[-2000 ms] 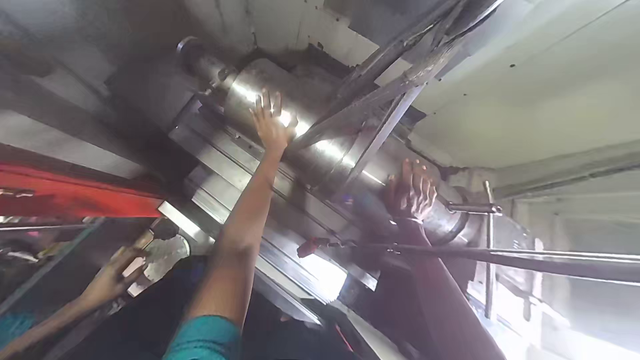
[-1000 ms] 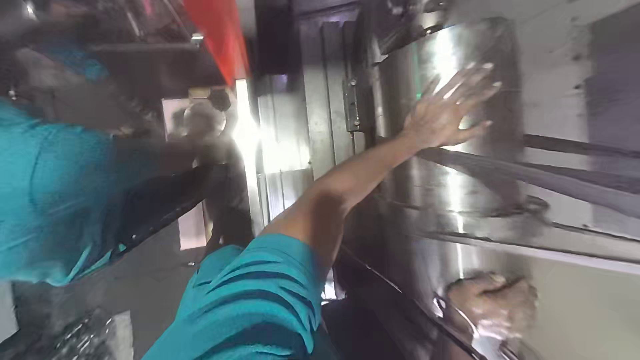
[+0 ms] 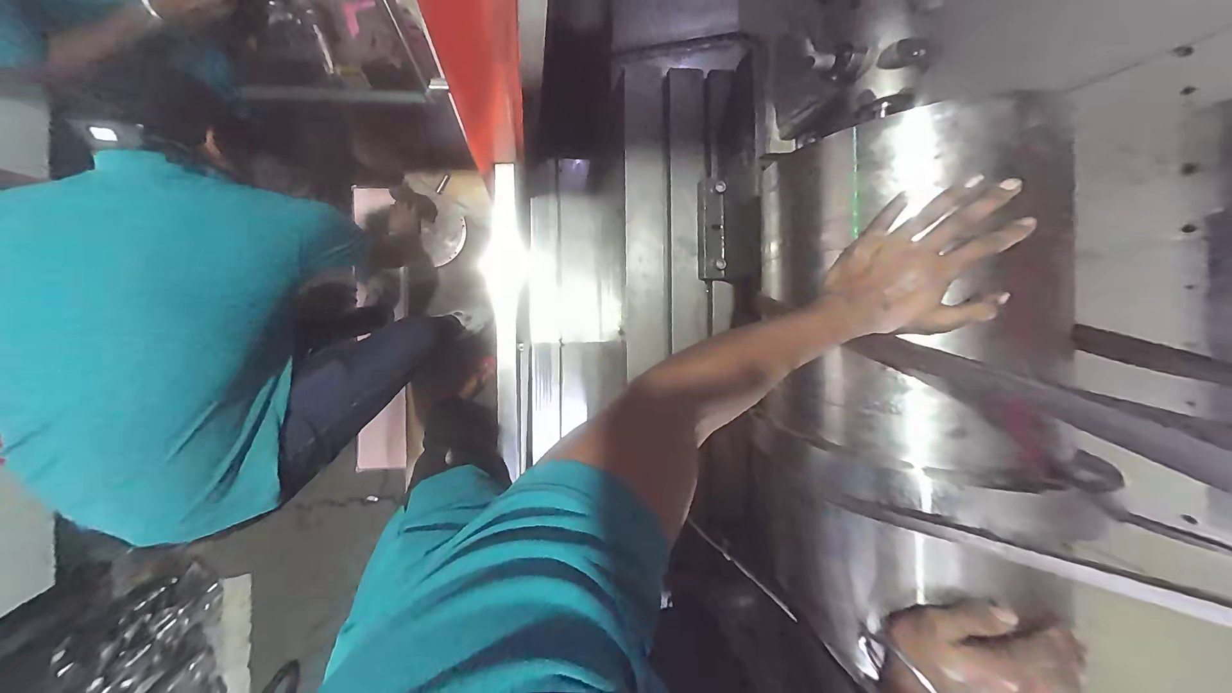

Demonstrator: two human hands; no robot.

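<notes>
My left hand lies flat, fingers spread, against a large shiny metal cylinder, on its upper part as seen here. Lower down at the bottom edge, my right hand rests at the same cylinder with its fingers bent. A thin shiny curved piece shows beside it; whether that hand grips anything is hidden. Between the hands, dark straps or bars run from the cylinder toward the right edge. Left of the cylinder are long metal machine ways with a small bolted block.
At the left a co-worker in a teal shirt bends toward a round metal disc. A red beam passes above. Another person's arm shows top left. Shiny scraps lie bottom left; a riveted panel stands right.
The view has turned strongly since the first frame. More of the co-worker at the left now shows. Both my hands are still at the cylinder.
</notes>
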